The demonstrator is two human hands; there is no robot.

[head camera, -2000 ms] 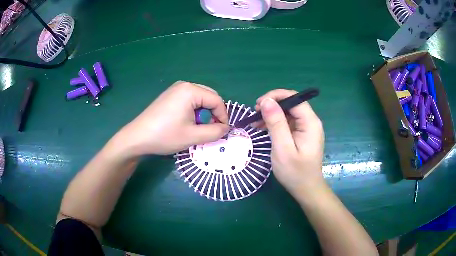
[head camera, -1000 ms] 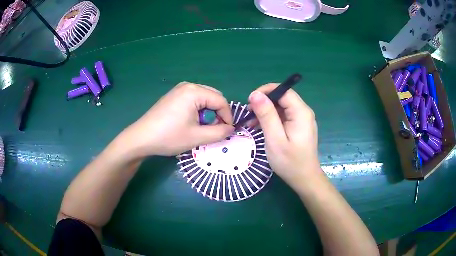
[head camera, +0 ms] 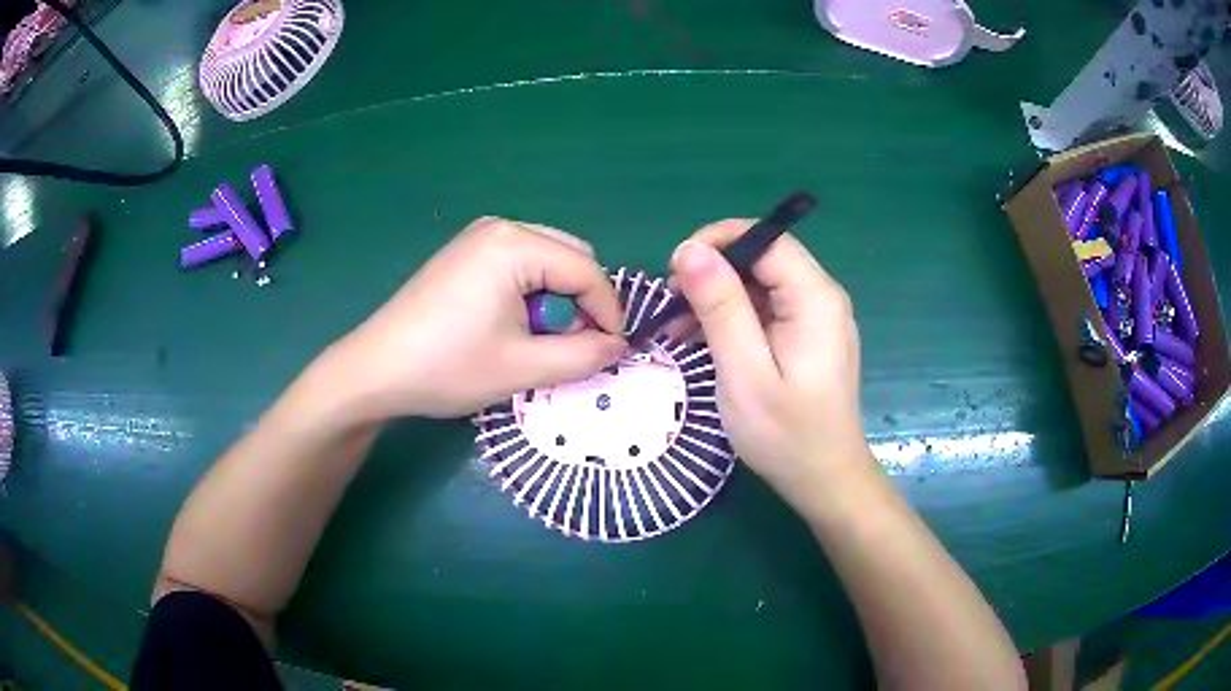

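Observation:
A pale pink fan housing (head camera: 604, 419) with radial ribs and a solid centre lies on the green bench in front of me. My left hand (head camera: 473, 324) is at its upper left edge, with a purple cell with a teal end (head camera: 554, 313) held in its curled fingers. Its thumb and forefinger meet over the top of the centre plate; what they pinch is too small to tell. My right hand (head camera: 776, 365) holds a slim black tool (head camera: 770, 231) like a pen, its tip down by my left fingertips at the housing's upper part.
Loose purple cells (head camera: 238, 220) lie at the left, near a dark bar (head camera: 69, 286). A brown carton (head camera: 1060, 317) of purple and blue cells stands at the right, below a metal post (head camera: 1110, 81). Pink housings (head camera: 274, 57) and a pink part (head camera: 898, 27) lie beyond. A black cable (head camera: 162, 115) hangs upper left.
The pink parts at the far side have moved to the right. My right hand and the tool have shifted slightly left since two seconds ago, with the tool now steeper. My left hand has barely moved.

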